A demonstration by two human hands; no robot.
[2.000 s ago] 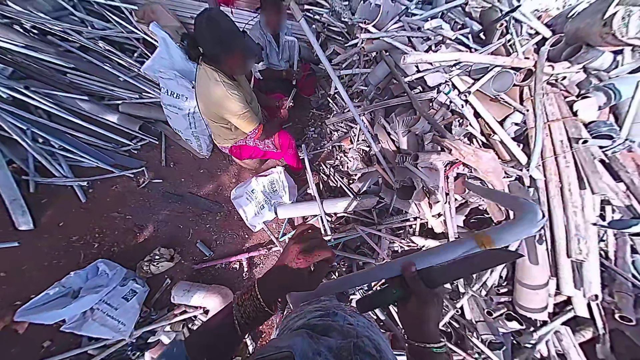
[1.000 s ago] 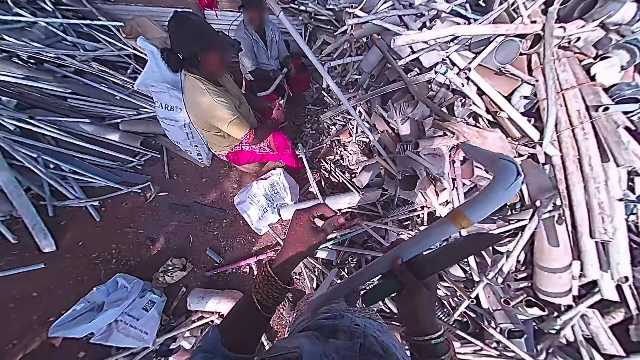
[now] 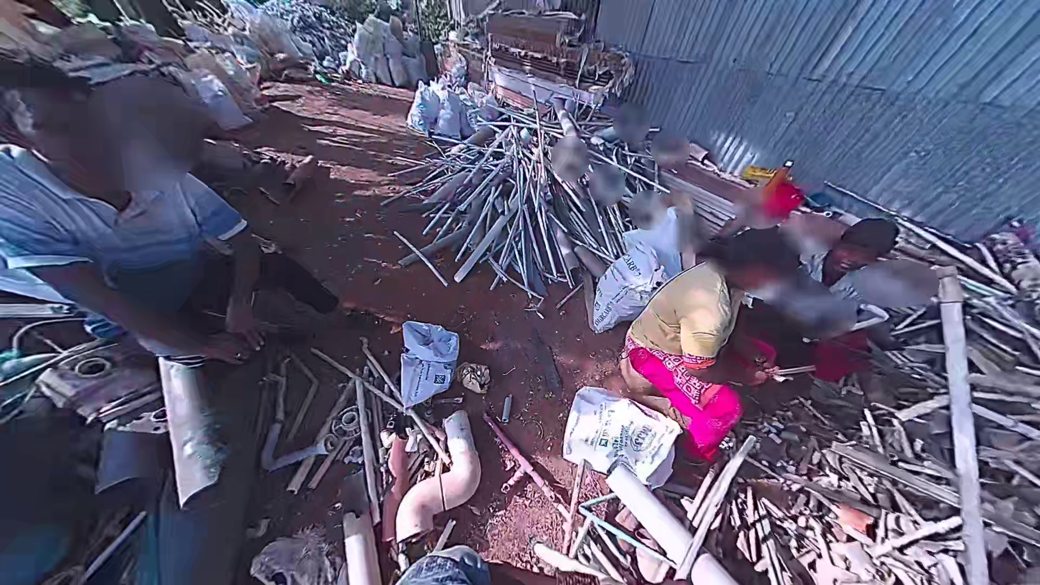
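Observation:
Neither of my hands can be made out in the view of now; only a bit of blue-grey cloth [image 3: 445,567] and a dark shape beside it show at the bottom edge. Just above the cloth lies a curved, pale pipe with an S bend [image 3: 441,479]. A thick white pipe [image 3: 662,520] slants down to the bottom edge, right of the cloth. Between them lie a pink pipe [image 3: 524,463] and a thin turquoise pipe [image 3: 630,532]. What my hands hold is hidden.
A person in a striped shirt [image 3: 122,236] is at the left, by a split pipe [image 3: 188,431]. Two co-workers sit at the right, one in a yellow top [image 3: 691,313]. White sacks [image 3: 621,435], a pipe heap [image 3: 520,203] and a corrugated metal wall [image 3: 829,106] stand around.
The view has swung far to the left and up. Both my hands and the bent grey pipe held in them have left the view.

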